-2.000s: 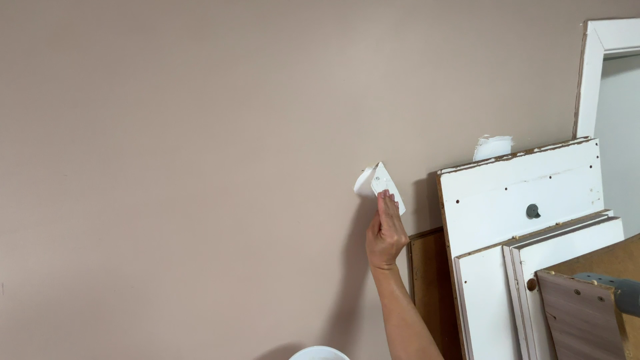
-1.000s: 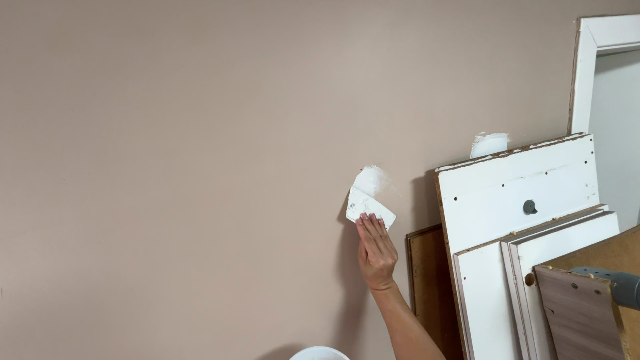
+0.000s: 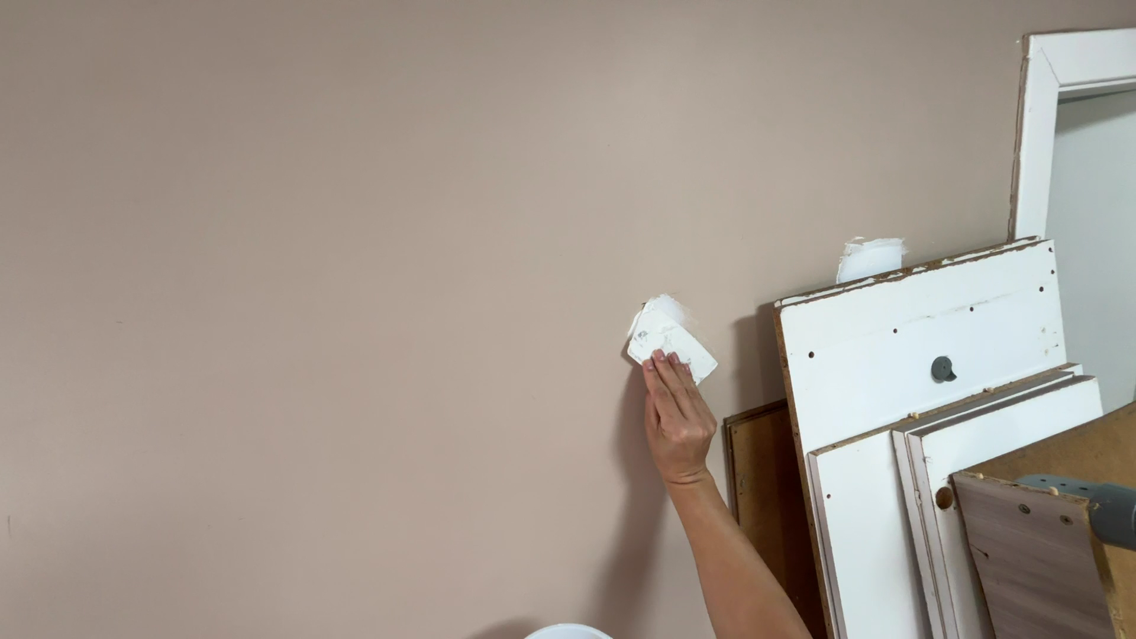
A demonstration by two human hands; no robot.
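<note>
My right hand [image 3: 679, 422] reaches up from the lower right and holds a flat white card-like spreader [image 3: 672, 346] smeared with filler. The spreader lies against the beige wall [image 3: 355, 266], over the lower part of a white filler patch [image 3: 667, 308]. The thumb is hidden behind the fingers. A second white patch [image 3: 870, 259] shows on the wall farther right, partly covered by a leaning panel. At the bottom edge, the rim of a round white container [image 3: 568, 632] is just visible; what holds it is out of view. My left hand is not in view.
White furniture panels [image 3: 914, 346] with screw holes lean against the wall at the right, with a brown board [image 3: 772, 497] behind them. A wood-grain board [image 3: 1029, 559] and a grey cylindrical part [image 3: 1114, 515] stand nearer. A white door frame [image 3: 1037, 151] is at the upper right.
My right hand and the spreader have moved down from the top of the patch and turned. The filler on the wall there now shows as a broader smear.
</note>
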